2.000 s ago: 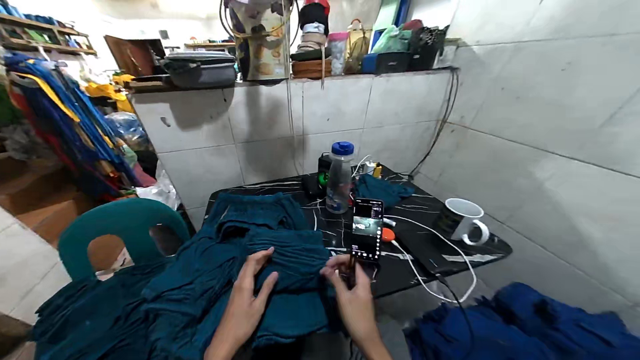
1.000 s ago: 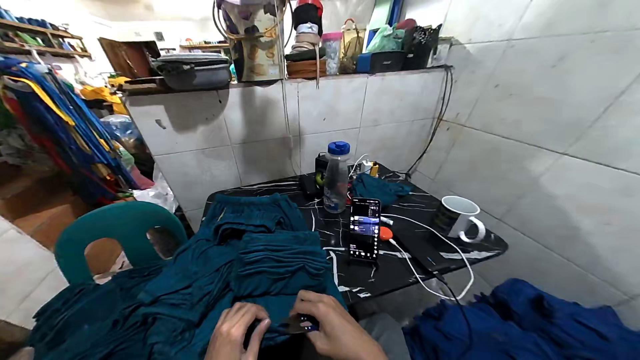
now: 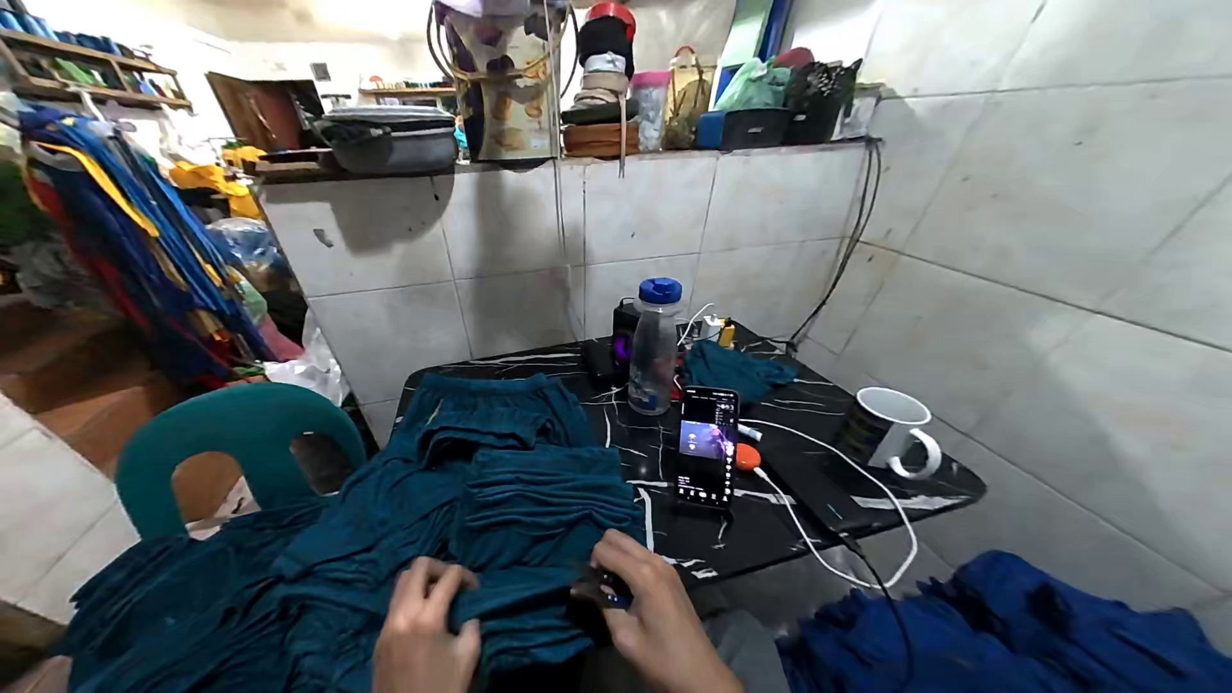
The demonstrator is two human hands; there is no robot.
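Observation:
Dark teal cloth garments (image 3: pixel 366 568) lie heaped over the left of the table, with a stacked pleated part (image 3: pixel 549 496) in front of my hands. My left hand (image 3: pixel 423 626) pinches the edge of a teal piece (image 3: pixel 525 602) between thumb and fingers. A small dark tool (image 3: pixel 602 587), possibly thread snips, is held in my right hand (image 3: pixel 654 616) at the right end of that same piece. Its blades are too blurred to make out. A lit smartphone (image 3: pixel 707 448) stands upright just beyond my right hand.
The black marble-patterned table (image 3: pixel 770 539) holds a clear bottle with blue lid (image 3: pixel 654 356), a white-handled mug (image 3: pixel 884 428), a black flat device (image 3: pixel 818 491), a white cable (image 3: pixel 905 539) and a teal scrap (image 3: pixel 736 371). A green plastic chair (image 3: pixel 236 433) stands left; blue cloth (image 3: pixel 1011 635) lies lower right.
Two seconds ago my hands were apart on the cloth, the right one near the phone. Both then came close together low on the cloth, and now they are farther apart along a teal piece.

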